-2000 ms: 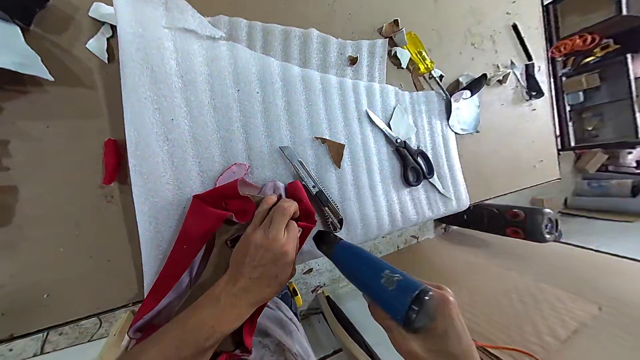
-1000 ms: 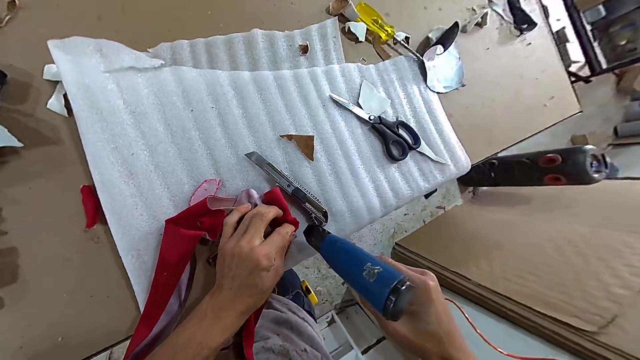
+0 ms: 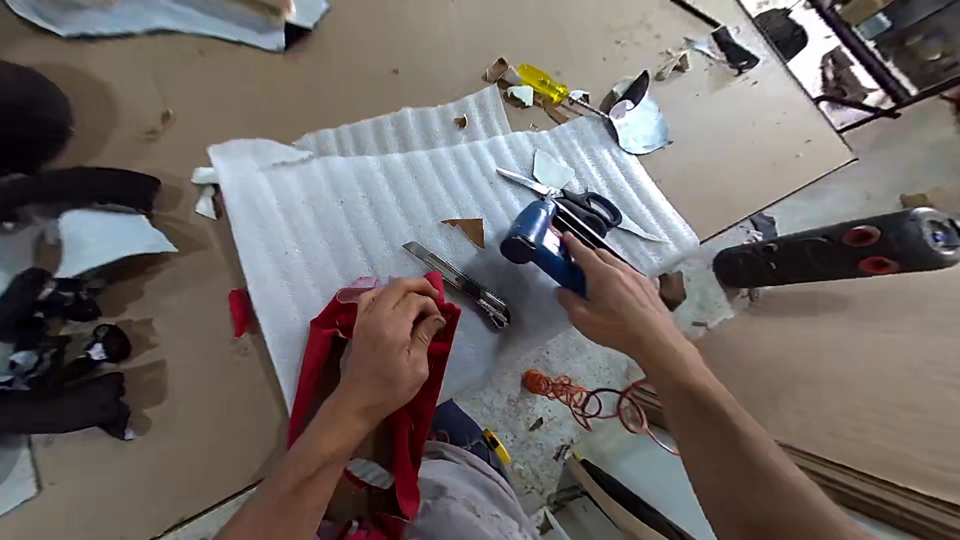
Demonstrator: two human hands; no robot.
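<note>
My left hand (image 3: 394,341) grips the edge of a red fabric-covered frame (image 3: 319,360) at the near edge of the foam sheet. In my right hand (image 3: 611,300) is a blue pneumatic stapler (image 3: 536,240), held over the foam near the scissors. A snap-off utility knife (image 3: 457,283) lies on the foam between both hands. Black-handled scissors (image 3: 592,214) lie beyond the stapler, partly hidden by it. A brown scrap (image 3: 469,229) rests on the foam beside the knife.
White foam sheet (image 3: 360,202) covers part of the brown table (image 3: 172,300). A yellow-handled screwdriver (image 3: 544,82) and scraps lie at its far edge. Black fabric pieces (image 3: 67,401) are on the left. A black cylindrical object (image 3: 840,247) stands out at right; an orange coiled hose (image 3: 559,390) hangs below.
My right hand has lifted the stapler away from the red fabric and turned it, now over the foam by the scissors. My left hand stays on the red fabric. The view has shifted.
</note>
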